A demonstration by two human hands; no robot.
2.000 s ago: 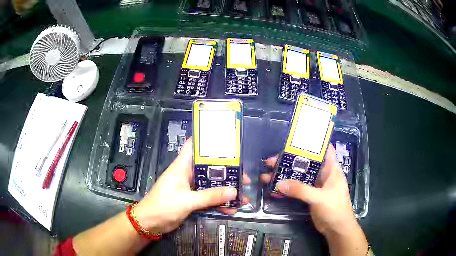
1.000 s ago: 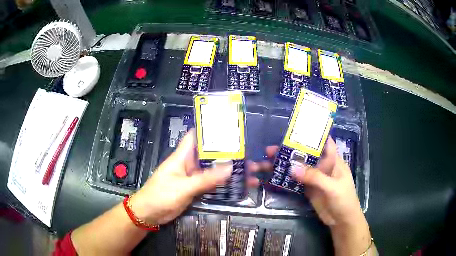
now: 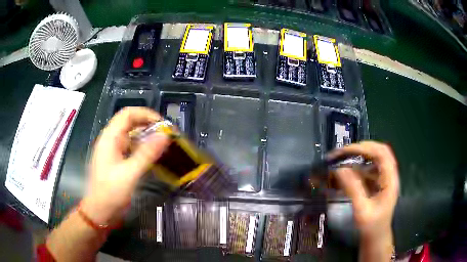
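My left hand (image 3: 125, 158) grips a keypad phone (image 3: 187, 161) with a yellow border. The phone is tilted over the left part of the tray, blurred, and its screen looks dark. My right hand (image 3: 368, 179) holds a dark phone (image 3: 348, 159) at the tray's lower right, seen nearly edge-on and blurred. The clear blister tray (image 3: 235, 138) has four phones with lit screens in its far row, one of them here (image 3: 239, 51), and a phone back with a red spot (image 3: 143, 50). Phone backs with silvery slots lie in the near row, one at the right (image 3: 342, 134).
Several dark batteries (image 3: 240, 233) lie in a row at the tray's near edge. Left are a paper sheet (image 3: 25, 138) with a red pen (image 3: 59, 143) and a pale pen (image 3: 48, 139), and a white fan (image 3: 54, 42). Another filled tray (image 3: 353, 13) is at the back.
Both hands have moved apart and turned their phones from upright, screen-facing poses. The left phone's screen went from bright to dark. More batteries show at the near edge.
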